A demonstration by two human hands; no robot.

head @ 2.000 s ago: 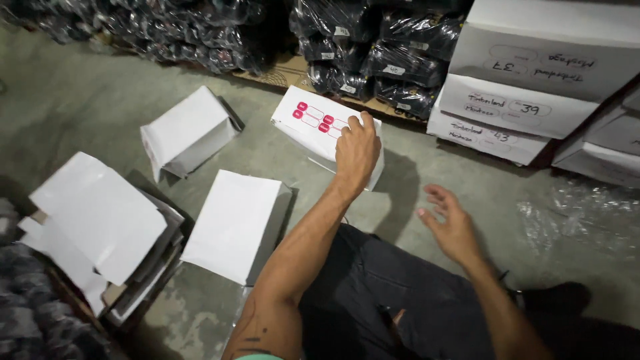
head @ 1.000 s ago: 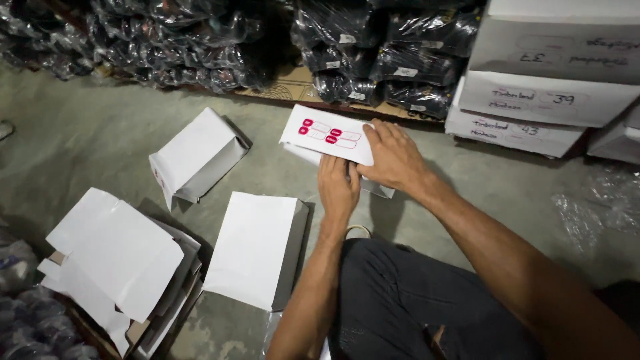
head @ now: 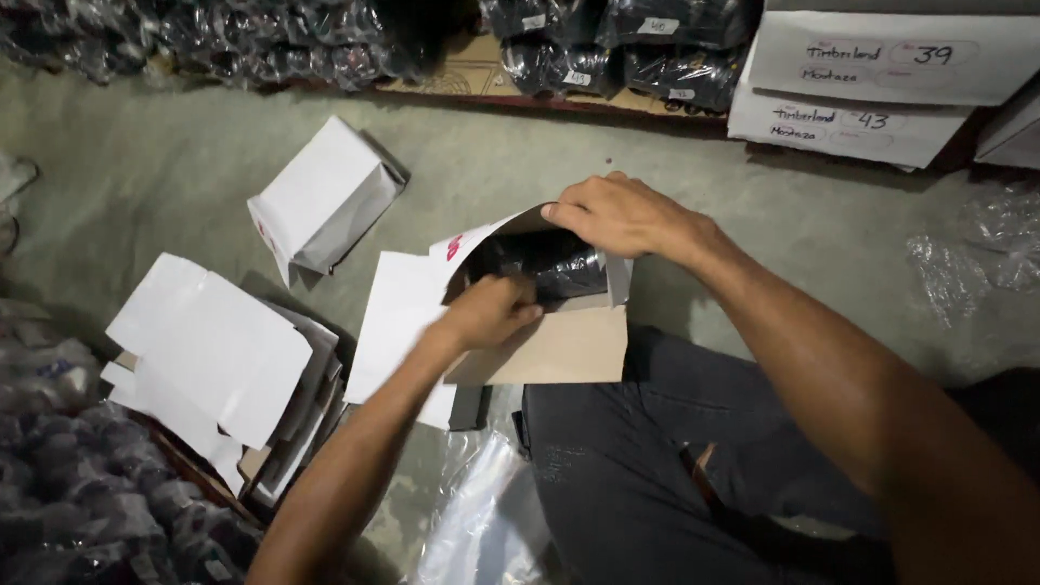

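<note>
A white cardboard box (head: 536,344) with a brown inside stands open in front of me, one flap folded out toward my legs. Inside it lies a black item in clear plastic wrap (head: 561,264). My right hand (head: 621,213) grips the raised lid of the box at its far edge. My left hand (head: 496,309) is at the box's left side, fingers curled over the opening beside the wrapped item; whether it grips anything is hard to tell. Partly behind my left arm is another white box (head: 390,317).
A closed white box (head: 325,195) lies on the floor at upper left. Flattened white cardboard (head: 219,349) is piled at left. Plastic-wrapped goods (head: 569,65) line the back, next to stacked white boxes (head: 861,73). Clear plastic bags (head: 479,512) lie by my leg.
The box in front of me was closed in the earlier frames and is now open, showing the wrapped item. My right hand went from beside the box to its lid.
</note>
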